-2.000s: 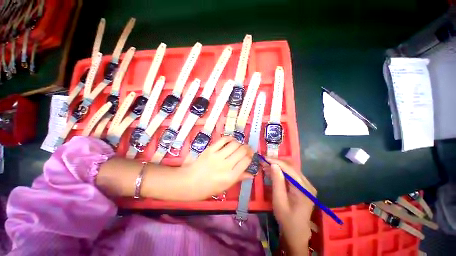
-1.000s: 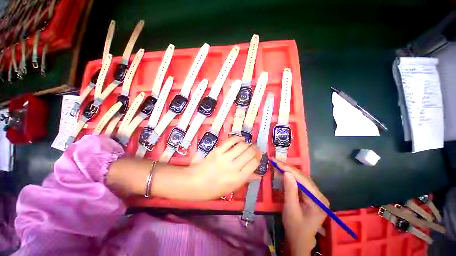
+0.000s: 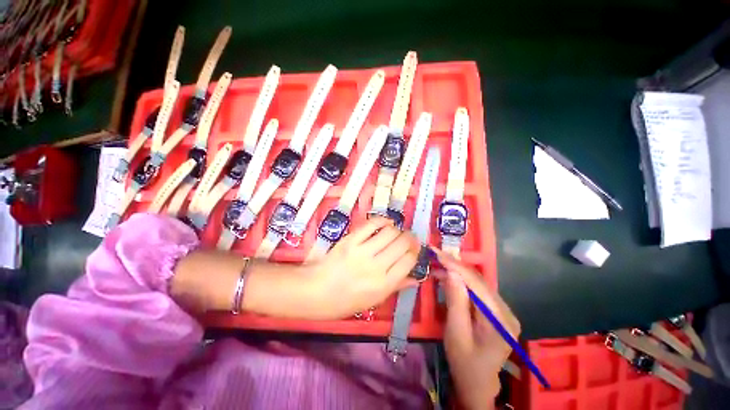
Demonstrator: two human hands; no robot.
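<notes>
My left hand [image 3: 364, 268] holds the side of a grey-strapped wristwatch [image 3: 405, 308] over the front right of the red watch tray [image 3: 450, 78]. The watch's dark case shows between my hands, its holed strap end pointing away and its buckle end hanging over the tray's front edge. My right hand [image 3: 478, 336] grips a thin blue stick tool [image 3: 506, 335], its tip at the right edge of the watch case. My left fingertips are partly hidden behind the case. Several pale-strapped watches lie in the tray, one [image 3: 453, 218] just right of the held watch.
Right of the tray lie a white scrap [image 3: 560, 190] with a thin dark stick [image 3: 578, 174] on it, a small white block [image 3: 590, 253] and printed paper [image 3: 675, 168]. A second red tray [image 3: 564, 376] is lower right. A red parts box [image 3: 50, 188] and stacked trays [image 3: 112, 48] are left.
The view has shifted, so the tray sits further right than two seconds ago. The blue tool's rear end has swung slightly left since one second ago. Both hands keep their holds.
</notes>
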